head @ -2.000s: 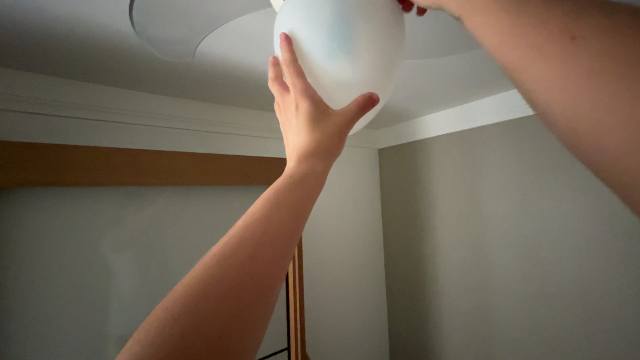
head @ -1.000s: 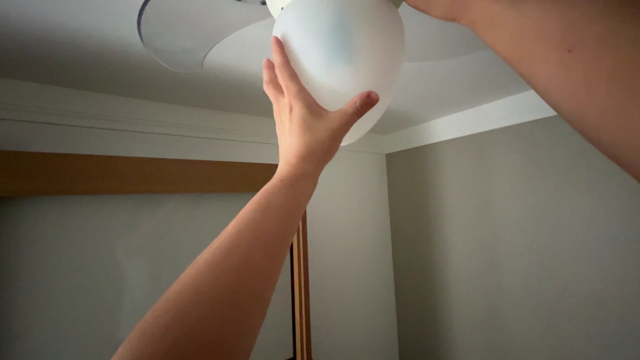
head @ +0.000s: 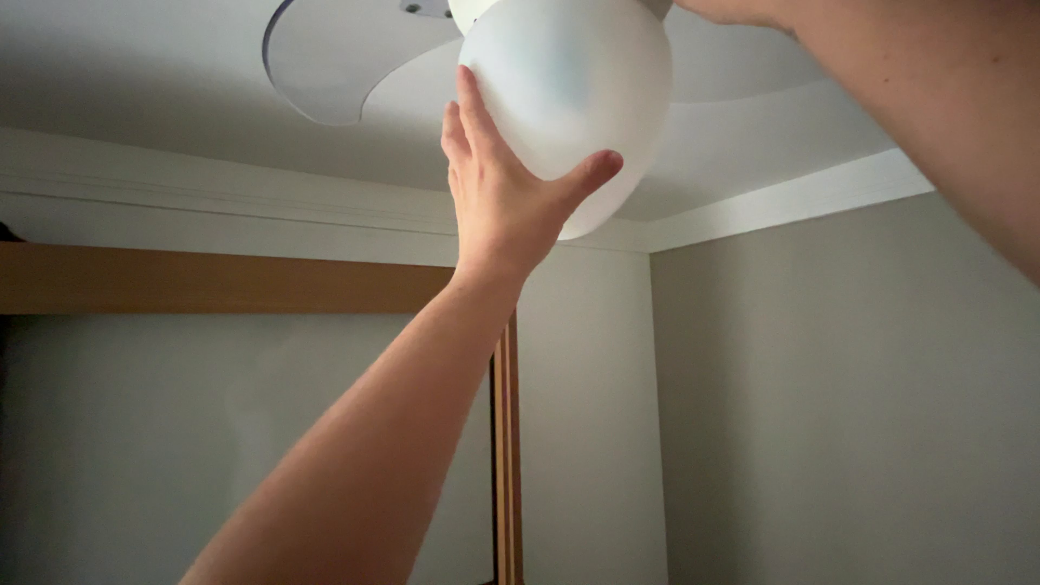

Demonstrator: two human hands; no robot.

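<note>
A frosted glass globe shade [head: 585, 89] hangs beneath the white base [head: 471, 10] of a ceiling fan light. My left hand [head: 512, 187] cups the globe's lower left side, thumb and fingers spread over the glass. At the top edge, my right hand [head: 731, 10] is at the upper right of the globe, beside the fixture's base; its fingers lie out of the frame, so what they touch is hidden. A translucent fan blade [head: 333, 61] extends to the left of the globe.
Below the ceiling moulding at the left stands a large wood-framed panel with a glossy surface, its brown top rail [head: 203, 280] running toward my left wrist. White crown moulding [head: 796, 199] meets a grey wall [head: 853, 366] at the right. Another blade spreads behind the globe.
The view has shifted slightly, showing more of the globe's base. My right hand's red-nailed fingertips, seen two seconds ago, are now out of frame. My left hand stays on the globe.
</note>
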